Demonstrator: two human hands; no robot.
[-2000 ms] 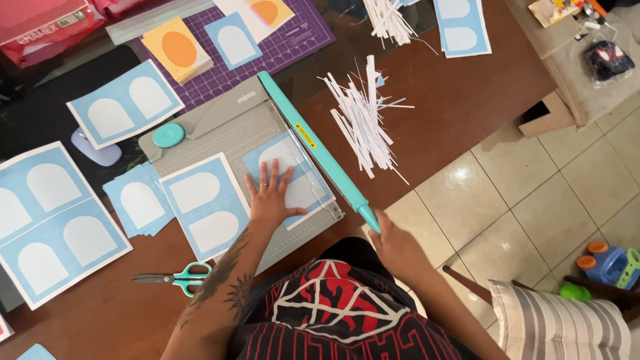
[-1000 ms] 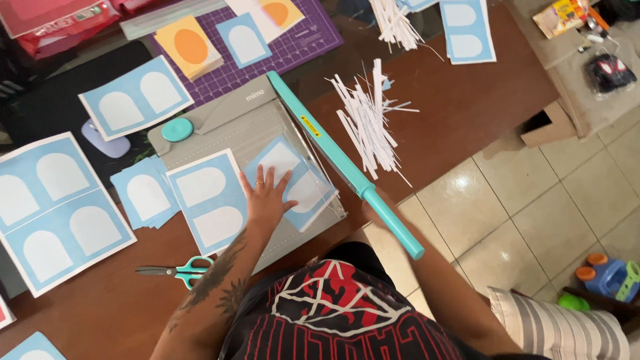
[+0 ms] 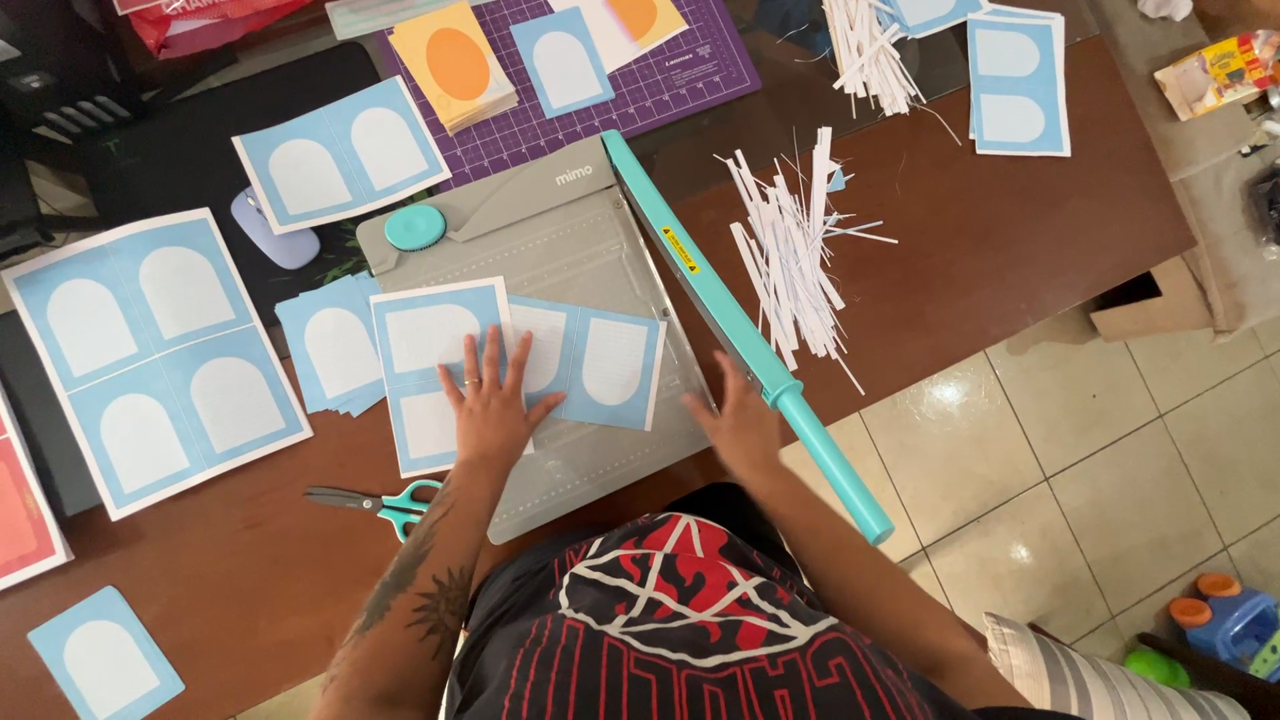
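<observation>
My left hand (image 3: 495, 400) lies spread, palm down, on a two-panel blue card sheet (image 3: 435, 345) and reaches over the near end of another two-panel sheet (image 3: 615, 360) beside it. Both sheets rest on the grey bed of a guillotine paper trimmer (image 3: 590, 460). My right hand (image 3: 738, 415) is at the bed's right edge, fingers apart and holding nothing, beside the teal blade arm (image 3: 720, 290). That arm is angled out to the right, its handle over the table edge. Teal-handled scissors (image 3: 375, 502) lie by my left forearm.
Paper strips (image 3: 790, 250) are heaped right of the trimmer. A four-panel sheet (image 3: 155, 360), a stack of cut blue cards (image 3: 335, 345) and a mouse (image 3: 275, 230) are at left. A purple cutting mat (image 3: 690, 75) holding orange cards (image 3: 455, 65) lies behind. A single card (image 3: 105, 655) is front left.
My right hand has left the blade handle and moved to the bed's right edge. The blade arm has swung outward. The right-hand sheet has turned and shifted away from the cutting edge.
</observation>
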